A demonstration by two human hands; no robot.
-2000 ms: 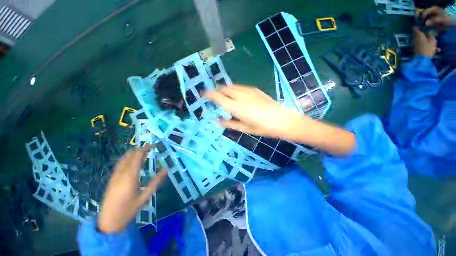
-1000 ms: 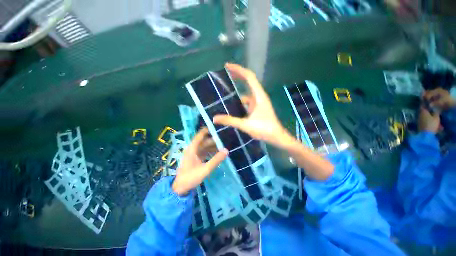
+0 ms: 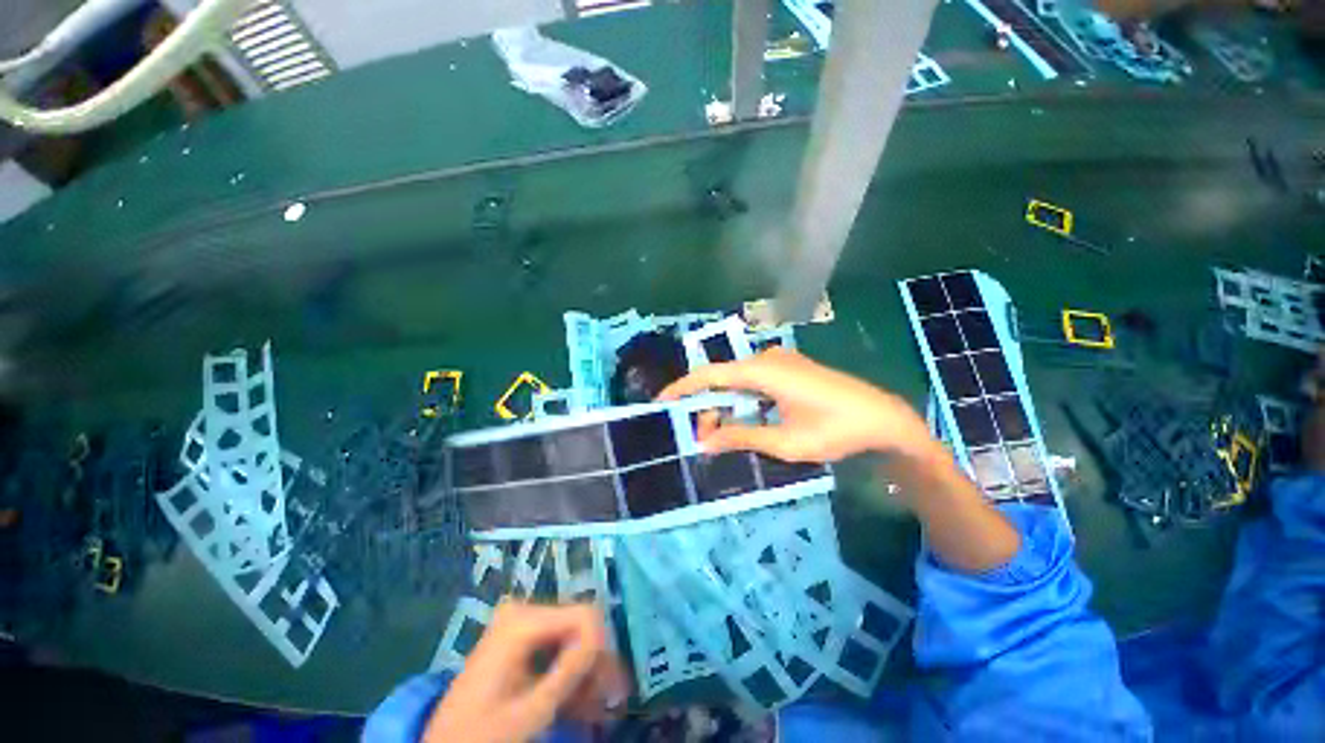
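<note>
A pale blue sticker sheet (image 3: 639, 468) with two rows of black rectangles lies crosswise over a heap of pale blue empty liner (image 3: 727, 595). My right hand (image 3: 814, 421) is at the sheet's right part, with thumb and fingertips together at its upper edge. Whether it grips the sheet or a single piece cannot be told. My left hand (image 3: 538, 675) is below the sheet, blurred, with fingers curled; what it holds, if anything, is hidden. A black scrap pile (image 3: 650, 366) shows behind the sheet.
Another sticker sheet (image 3: 971, 363) lies right of a metal post (image 3: 857, 145). Dark plastic frames (image 3: 385, 501) are spread at left, beside an empty liner (image 3: 240, 479). Yellow-edged frames (image 3: 1087, 328) lie loose. A plastic bag (image 3: 574, 80) lies far back. A blue sleeve (image 3: 1264, 581) shows at right.
The sticker sheet has turned from steeply slanted to nearly crosswise and is lower over the heap. My left hand has moved off it, down towards me. My right hand has moved to its right part.
</note>
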